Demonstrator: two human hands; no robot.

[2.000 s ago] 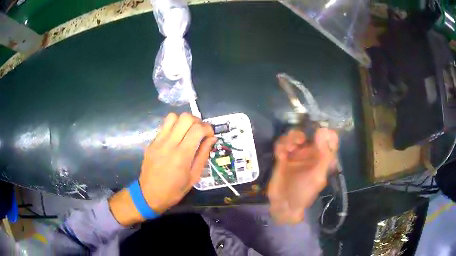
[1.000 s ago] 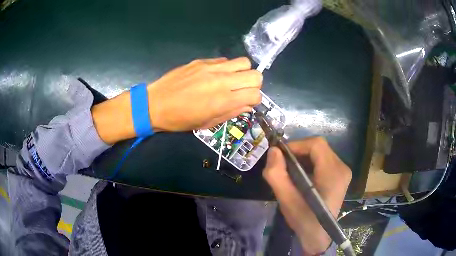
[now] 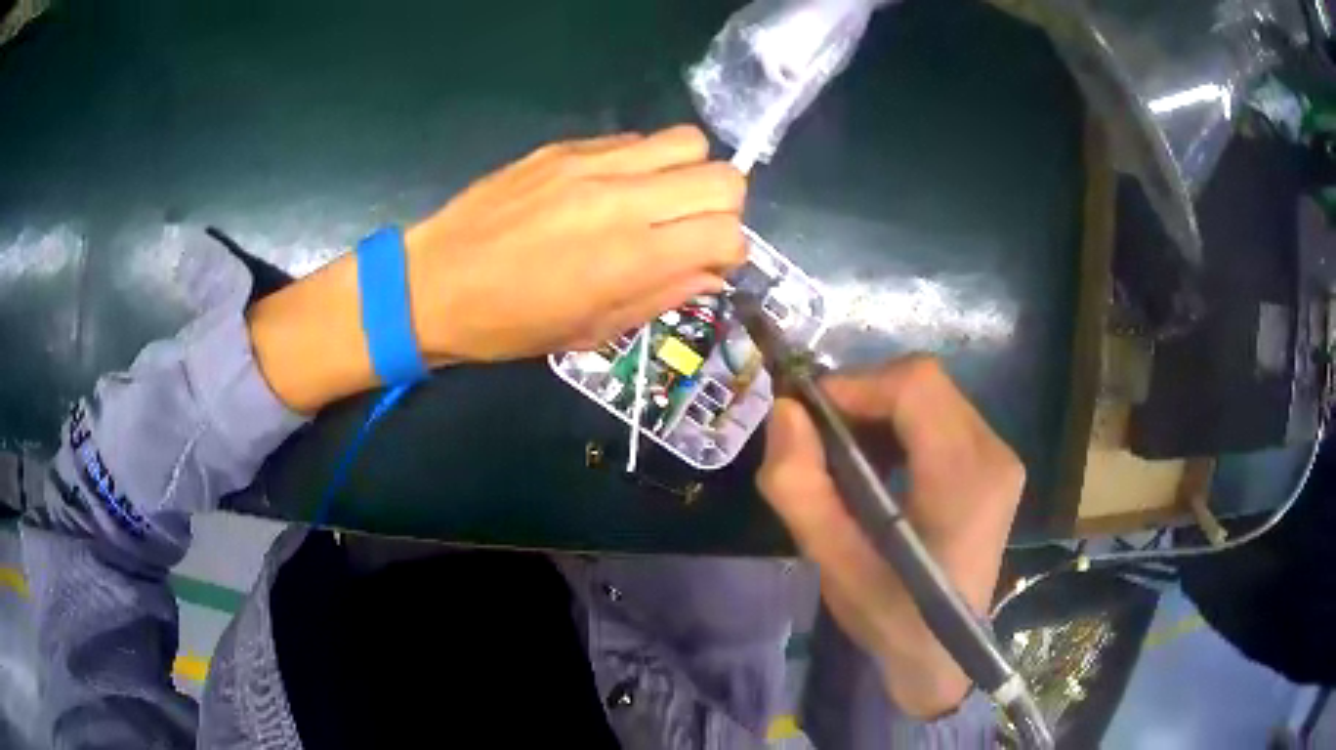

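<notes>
A white socket housing [image 3: 714, 443] lies open side up on the dark green mat, turned at an angle. A green circuit board with a yellow block [image 3: 680, 356] sits inside it. My left hand [image 3: 572, 242], with a blue wrist strap [image 3: 388, 308], covers the housing's upper left part; its fingertips are hidden, so what they pinch cannot be seen. My right hand [image 3: 897, 513] holds the soldering iron [image 3: 879, 506] like a pen, its tip in the housing near the board's upper edge. A white wire [image 3: 639, 403] hangs over the housing's lower edge.
A bagged white cord [image 3: 777, 73] runs from the housing to the top. A brass contact strip [image 3: 689, 489] lies below the housing. At the right are a clear plastic hood [image 3: 1172, 132], a black box [image 3: 1245, 322] in a wooden tray [image 3: 1136, 491], and a crate of brass parts [image 3: 1062, 659].
The housing has been turned since the first frame. My right hand has brought the iron from the right into the housing. Since the second frame, hands and housing sit slightly higher in view.
</notes>
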